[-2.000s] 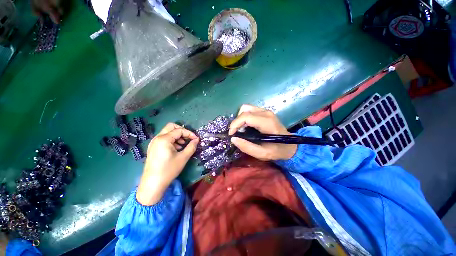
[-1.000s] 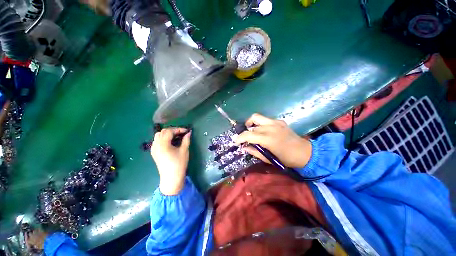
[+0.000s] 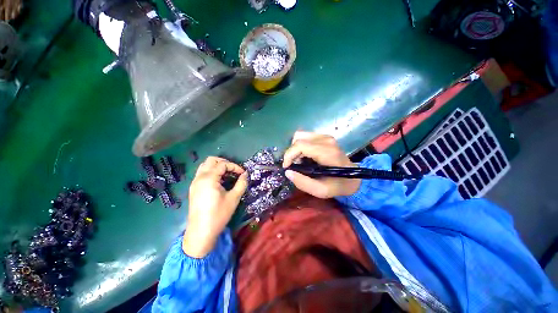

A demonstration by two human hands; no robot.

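Observation:
My right hand [image 3: 318,165] grips a black pen-like soldering iron [image 3: 342,172]. Its thin tip points left over the speckled silver-purple batch of components [image 3: 263,198], directly in front of my body. My left hand [image 3: 215,198] pinches a small dark component [image 3: 229,181] between thumb and fingertips at the batch's left edge, close to the iron's tip. Whether tip and component touch is too small to tell. Loose black ribbed pieces [image 3: 160,179] lie on the green bench left of my left hand.
A grey translucent fume hood [image 3: 171,85] stands ahead at left, beside a round yellow tin [image 3: 270,82] with silvery bits. A black component heap [image 3: 46,250] lies far left. A white slotted tray [image 3: 459,156] is at right, and a dark box [image 3: 480,25] at upper right.
The iron has swung from pointing up and away to lying level over the batch. My left hand has come from the loose pieces to the batch. The whole view has also shifted.

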